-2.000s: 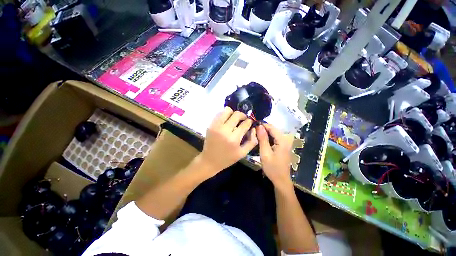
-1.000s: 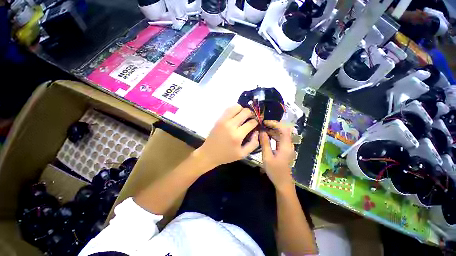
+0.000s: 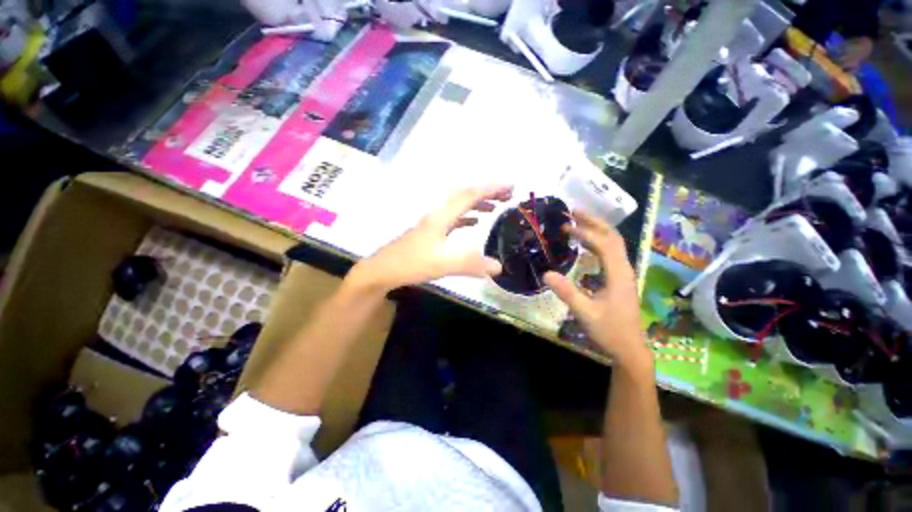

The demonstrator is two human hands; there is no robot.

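Observation:
A white camera housing [image 3: 515, 293] with a black round inner part [image 3: 535, 245] in it sits at the front edge of the white work mat [image 3: 480, 120]. Its black face is up, with red lead wires [image 3: 543, 222] lying over it. The white bracket arm [image 3: 600, 190] points to the back right. My left hand [image 3: 440, 240] is at the left of the housing, fingers apart. My right hand [image 3: 605, 290] is at its right, fingers spread. Whether a fingertip touches the rim is unclear.
An open parts carton [image 3: 270, 340] with black balls [image 3: 130, 440] and a divider tray [image 3: 180, 300] stands at left. Part-finished units [image 3: 765, 300] line the right and back. A pale metal post [image 3: 680, 80] stands behind. Pink printed sheets [image 3: 270, 150] and a cartoon mat [image 3: 720, 370] cover the bench.
The hands have come away from the wires and spread to either side. The black part, earlier face up under the fingers, now shows seated in the white housing. The view has shifted slightly.

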